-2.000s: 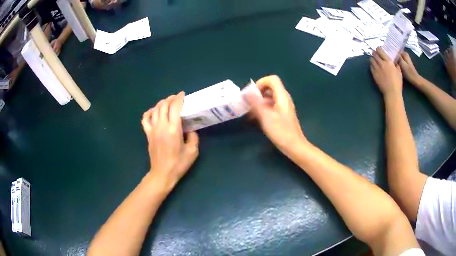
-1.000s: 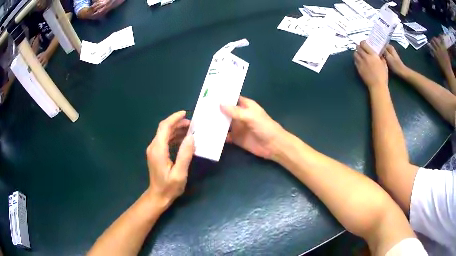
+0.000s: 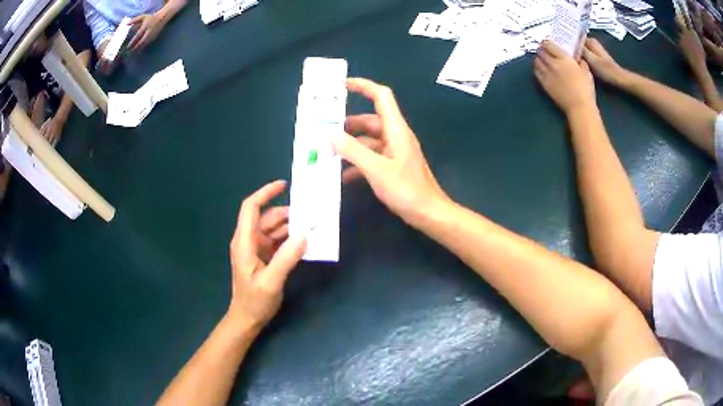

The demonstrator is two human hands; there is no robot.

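A tall white product box (image 3: 317, 190) with a small green mark is held upright in the middle of the view, above the dark green table (image 3: 158, 270). A flap sticks up at its top end. My left hand (image 3: 265, 254) holds its lower left edge, with the thumb on the front near the bottom. My right hand (image 3: 388, 155) is at its upper right side, thumb on the front edge and fingers partly behind it. The far side of the box is hidden.
Carton blanks (image 3: 507, 32) lie in a pile at the back right, beside another person's hands holding a carton (image 3: 568, 28). A creased blank (image 3: 147, 95) and a tan post (image 3: 59, 166) are at the left. Another box (image 3: 43, 373) is at the lower left edge.
The box has turned from lying sideways to upright, its front towards me. My right hand has moved from the end flap to the box's side. The view has shifted slightly.
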